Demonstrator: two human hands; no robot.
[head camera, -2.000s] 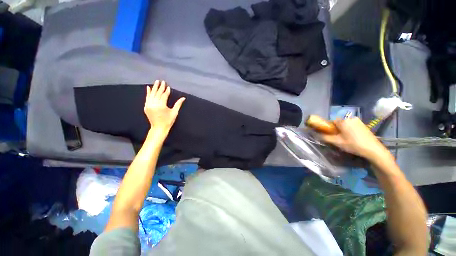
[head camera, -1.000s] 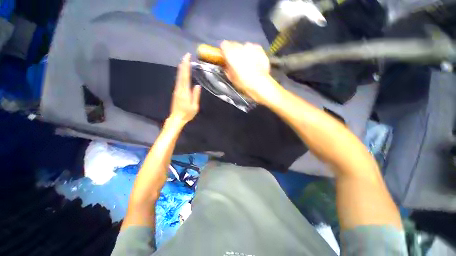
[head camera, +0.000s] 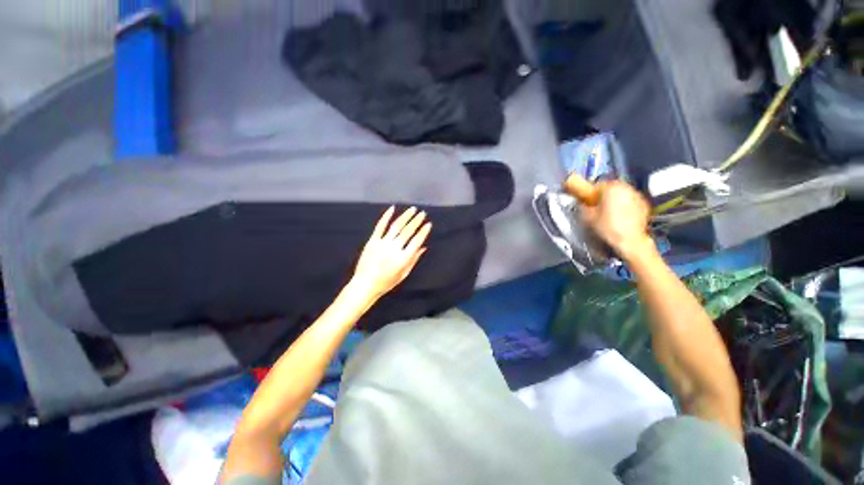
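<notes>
A black garment (head camera: 275, 260) lies flat along the rounded grey pad (head camera: 284, 177) on the grey pressing table. My left hand (head camera: 390, 256) rests on the garment's right part, fingers apart, holding nothing. My right hand (head camera: 621, 220) grips the orange-brown handle of the silver steam iron (head camera: 561, 227). The iron is at the table's right end, off the garment, its pointed side facing left. Whether it touches a surface cannot be told. A second black garment (head camera: 407, 80) lies crumpled at the far side.
A blue bar (head camera: 144, 90) stands out at the far left. A phone-like black rectangle (head camera: 101, 357) lies at the near left edge. A pale hose (head camera: 758, 210) and yellow cable (head camera: 772, 109) run right from the iron. A green sack (head camera: 606, 313) is at lower right.
Since one second ago, the iron in my right hand has moved right, off the garment. My left hand has moved right along the cloth and lies flatter. The view has shifted too.
</notes>
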